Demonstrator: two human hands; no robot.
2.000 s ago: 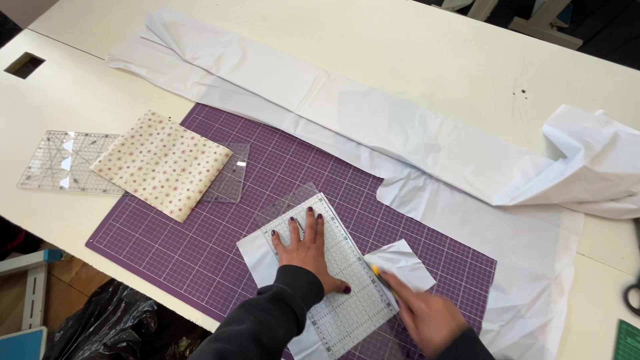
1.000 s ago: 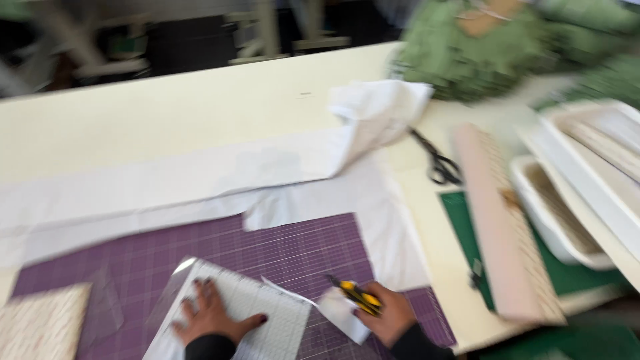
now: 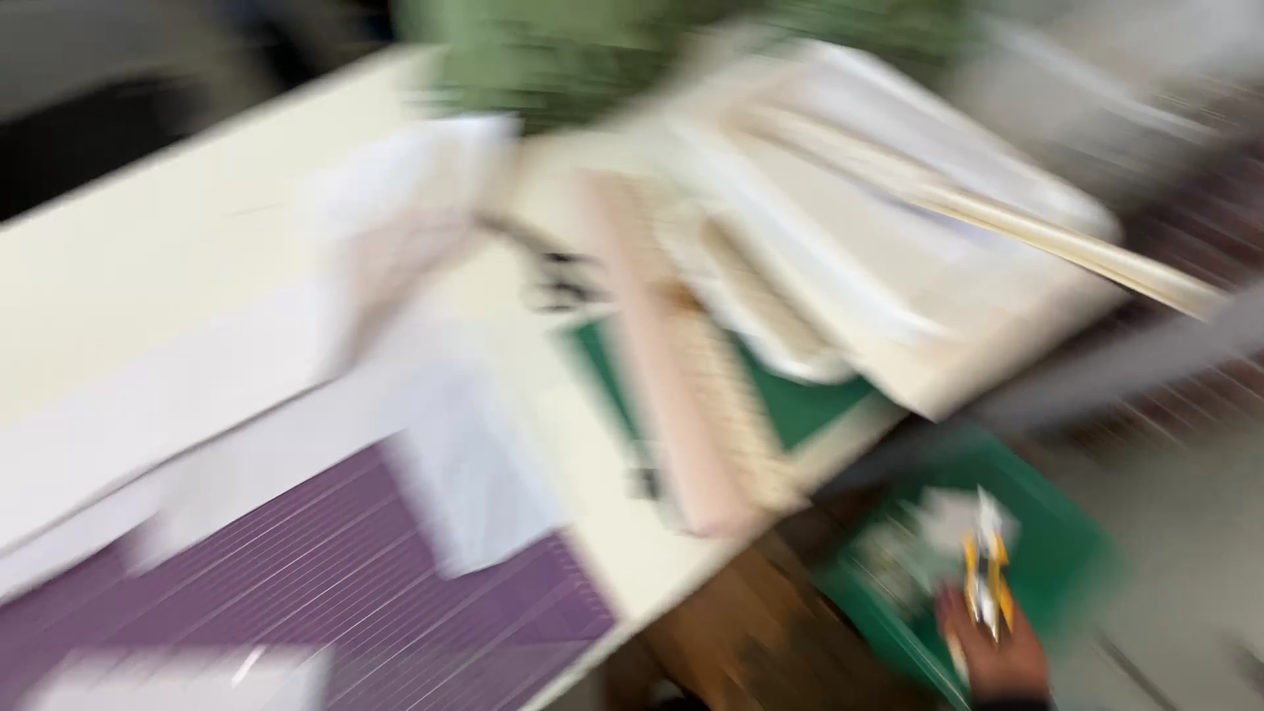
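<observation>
My right hand [image 3: 992,642] is at the lower right, beyond the table's edge, shut on a yellow and black rotary cutter [image 3: 986,578]. It is over a green bin [image 3: 1062,573] that holds pale scraps [image 3: 889,558]; whether it also holds a scrap is too blurred to tell. My left hand is out of view. White fabric [image 3: 237,365] lies across the table and over part of a purple cutting mat [image 3: 395,553]. A pale piece [image 3: 188,681] lies on the mat at the bottom left.
Black-handled scissors [image 3: 563,281] lie near a roll of pink material [image 3: 662,365] on a green mat [image 3: 810,405]. White trays [image 3: 889,296] stand at the right, with a long pale strip jutting past the table edge. Green fabric [image 3: 553,59] is heaped at the back.
The view has swung far to the right. My right hand has moved with the cutter from the purple mat to over the green bin. My left hand has gone out of view.
</observation>
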